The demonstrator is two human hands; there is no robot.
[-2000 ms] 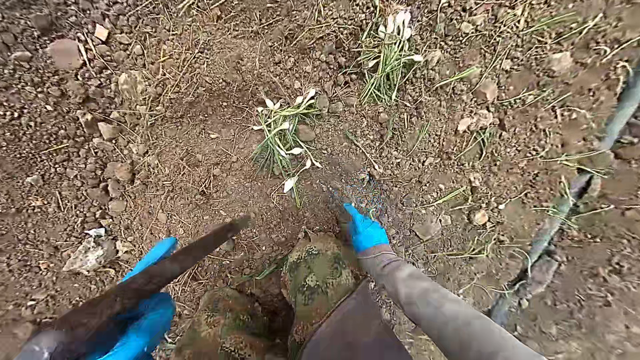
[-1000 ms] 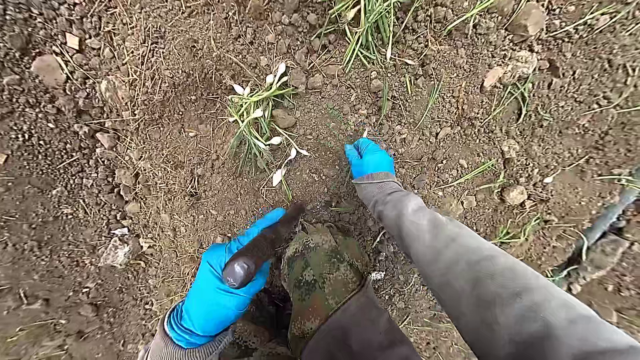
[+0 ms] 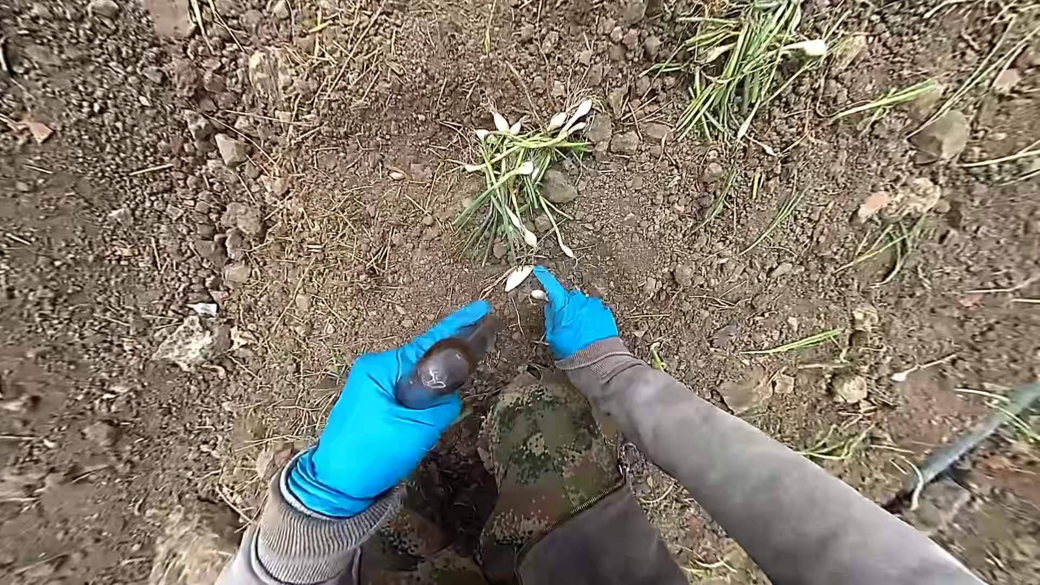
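My left hand (image 3: 374, 414), in a blue glove, is closed around the rounded dark handle of a hand tool (image 3: 445, 370); the tool's far end points away and is foreshortened. My right hand (image 3: 575, 317), also blue-gloved, has its index finger stretched out to a white bulb (image 3: 518, 278). A smaller white bulb (image 3: 538, 295) shows by that finger. Whether the fingers grip either bulb's plant is not clear. Just beyond lies a bunch of green-stemmed plants with white bulbs (image 3: 520, 175) on the soil.
Another bunch of bulb plants (image 3: 743, 73) lies at the upper right. Loose green stems (image 3: 800, 341) and stones (image 3: 942, 134) are scattered on the right. A dark hose or pipe (image 3: 975, 439) crosses the lower right. My camouflage-patterned boot (image 3: 548, 439) stands below my hands.
My right hand has come left, nearer my left hand, and white bulbs now show at its fingers. The tool, seen lengthwise with its long blade earlier, is now turned end-on.
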